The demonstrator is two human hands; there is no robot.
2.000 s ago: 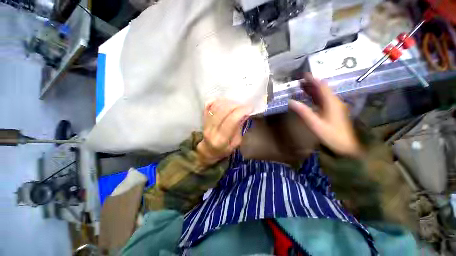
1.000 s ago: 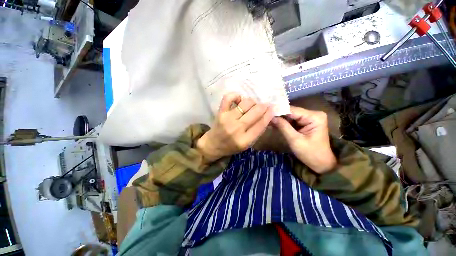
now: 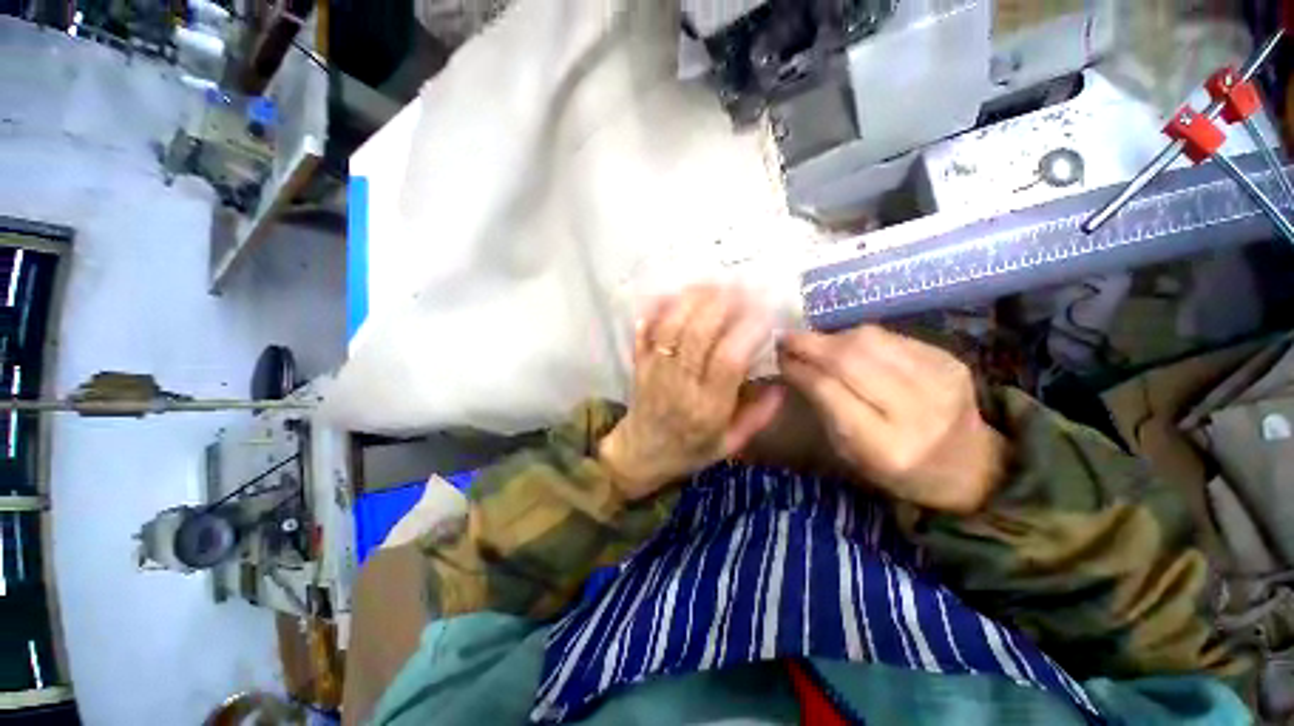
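Observation:
A large beige fabric panel (image 3: 554, 213) lies over the white table, its right raw edge running down from the dark needle area (image 3: 788, 50) of the machine. My left hand (image 3: 695, 376) lies on the panel's lower right corner, fingers over the cloth, thumb below. My right hand (image 3: 901, 411) is just right of it, its thumb and fingertips closed on the panel's lower corner edge. The very fingertips are partly blurred, and the cloth under my left hand is hidden.
A ruled measuring tape (image 3: 1022, 253) runs along the table's front edge. Metal rods with red clamps (image 3: 1195, 133) stand at the right. The machine head (image 3: 922, 71) is behind. A blue crate (image 3: 412, 514) is below left, brown-grey cut pieces (image 3: 1256, 440) at the right.
My right hand came in from the right, apart from the cloth, to pinch the panel's corner beside my left hand. Since one second ago, the fingers of both hands have shifted slightly.

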